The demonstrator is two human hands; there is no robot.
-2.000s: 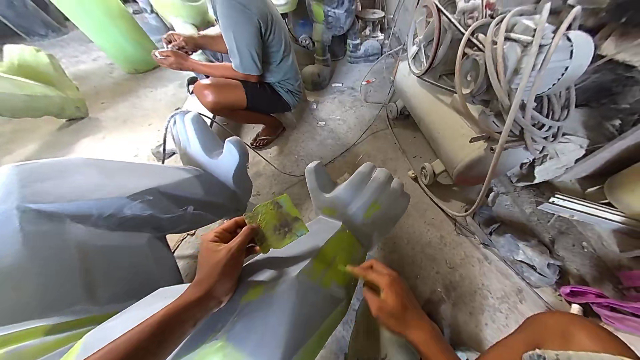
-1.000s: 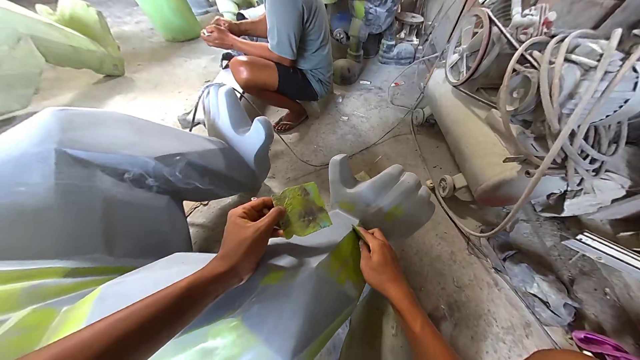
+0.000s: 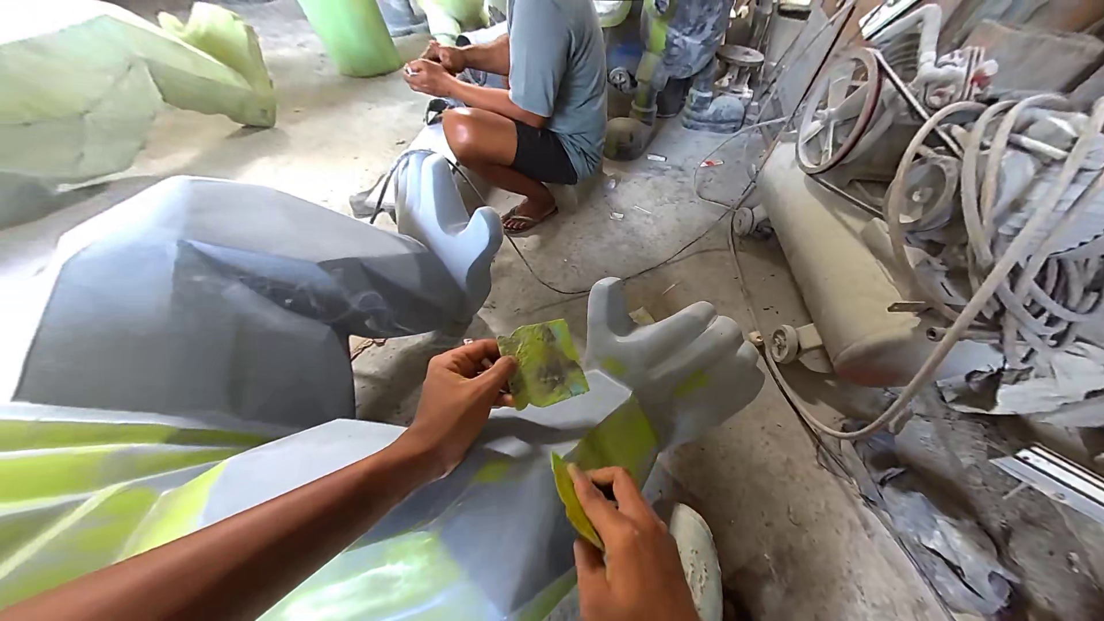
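A large grey faceted figure with yellow-green filler patches lies before me, its sculpted hand stretching away beyond my hands. My left hand holds a thin square plate smeared with green putty, just above the figure's wrist. Pinched in my right hand is a small putty-coated spreader, close to the green patch on the forearm; contact between them is unclear. Another grey arm with a sculpted hand extends at the left.
A person sits low at the upper middle. An air compressor tank with coiled hose stands at the right. A cable crosses the concrete floor. Metal rails lie at the right edge; a pale green form is at the upper left.
My right hand has moved down the forearm, away from the sculpted wrist where it was a second ago. The left hand still holds the plate.
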